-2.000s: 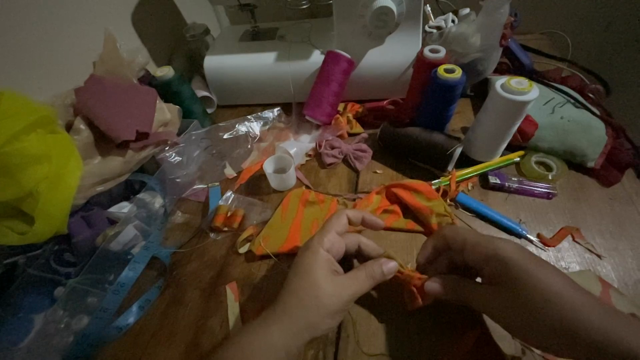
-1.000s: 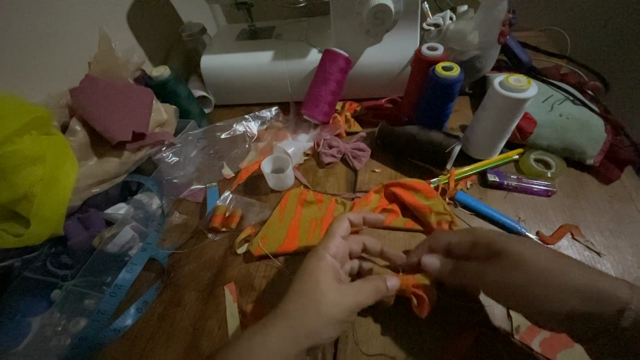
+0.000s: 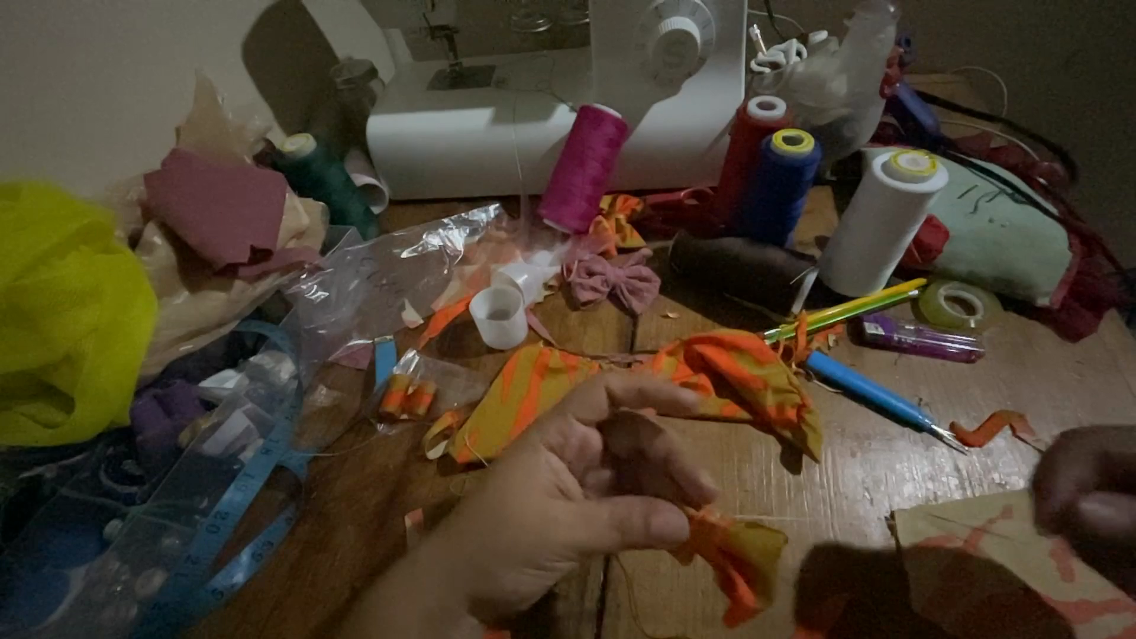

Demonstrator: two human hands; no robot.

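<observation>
Between thumb and fingers, my left hand (image 3: pixel 595 497) pinches a small gathered piece of orange and olive fabric (image 3: pixel 741 564) above the table. A pale thread runs from that piece toward my right hand (image 3: pixel 1092 488), which is closed at the right edge; a needle in it cannot be made out. Below my right hand lies a flat fabric piece (image 3: pixel 967 541), pale with orange marks, partly in shadow. Behind my left hand, a larger orange and olive striped fabric (image 3: pixel 754 382) rests on the wood. A mauve fabric bow (image 3: pixel 612 280) lies farther back.
A white sewing machine (image 3: pixel 461 146) stands at the back, with thread cones such as a magenta one (image 3: pixel 584 169) before it. On the right are a blue seam ripper (image 3: pixel 874 390), a purple lighter (image 3: pixel 919 339) and a tape roll (image 3: pixel 958 306). A blue measuring tape (image 3: pixel 217 524) trails at left.
My right hand has moved away to the right from beside my left hand, and a thread now stretches between them. My left hand still pinches the small gathered fabric.
</observation>
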